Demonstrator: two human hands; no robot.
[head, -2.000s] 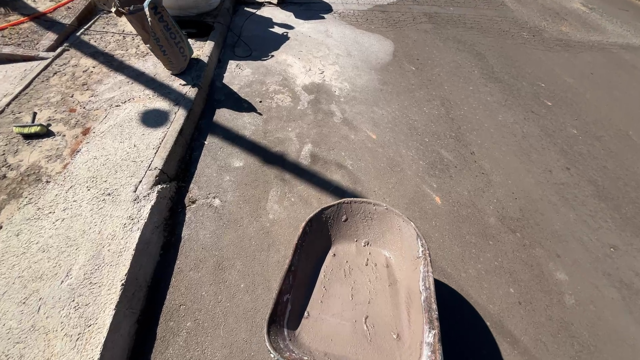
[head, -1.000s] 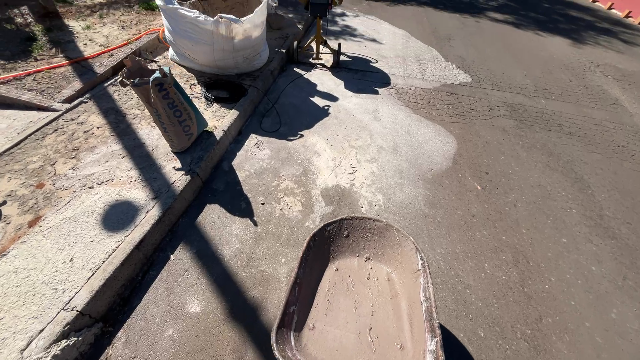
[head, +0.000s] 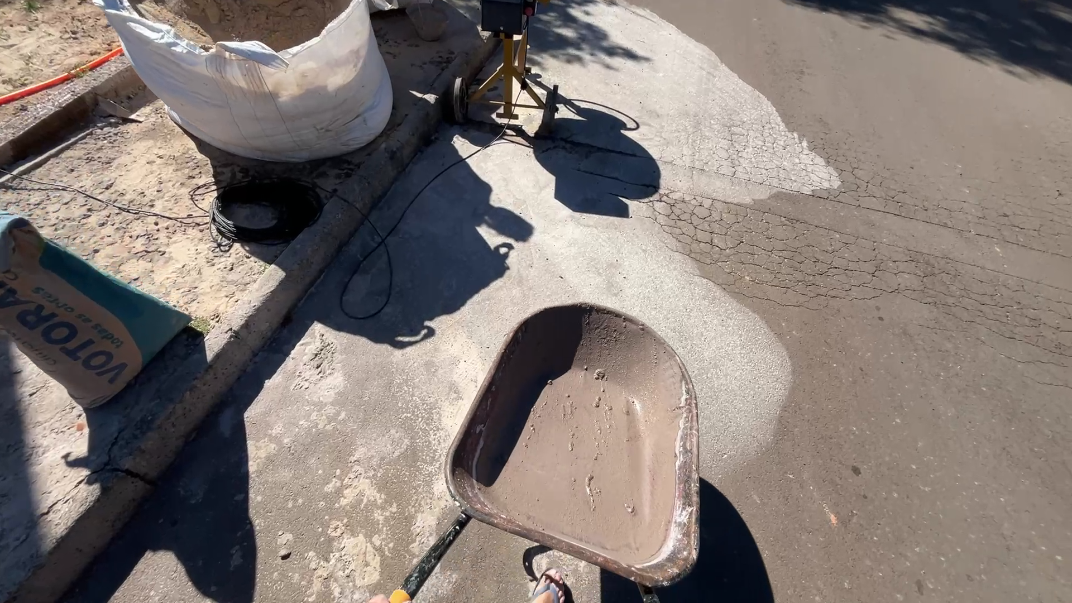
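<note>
A metal wheelbarrow tray (head: 578, 435), coated inside with wet-looking grey-brown mortar residue, fills the lower middle of the head view. Its dark left handle (head: 437, 554) runs down to a yellow grip (head: 401, 596) at the bottom edge. Only a sliver of my left hand (head: 378, 599) shows, closed on that grip. My right hand is out of view; just a short bit of the right handle (head: 647, 594) appears under the tray. Between the handles is a foot in a flip-flop (head: 548, 586).
A concrete curb (head: 276, 293) runs along the left. Beside it are a cement bag (head: 84, 327), a coil of black cable (head: 264, 209) and a white bulk bag of sand (head: 276, 100). Ahead stands a wheeled yellow machine frame (head: 508, 79), with cable trailing over the pavement.
The view has moved forward along the curb with the wheelbarrow. The bulk bag and yellow frame are nearer. The left handle, its grip and part of my left hand have come into view.
</note>
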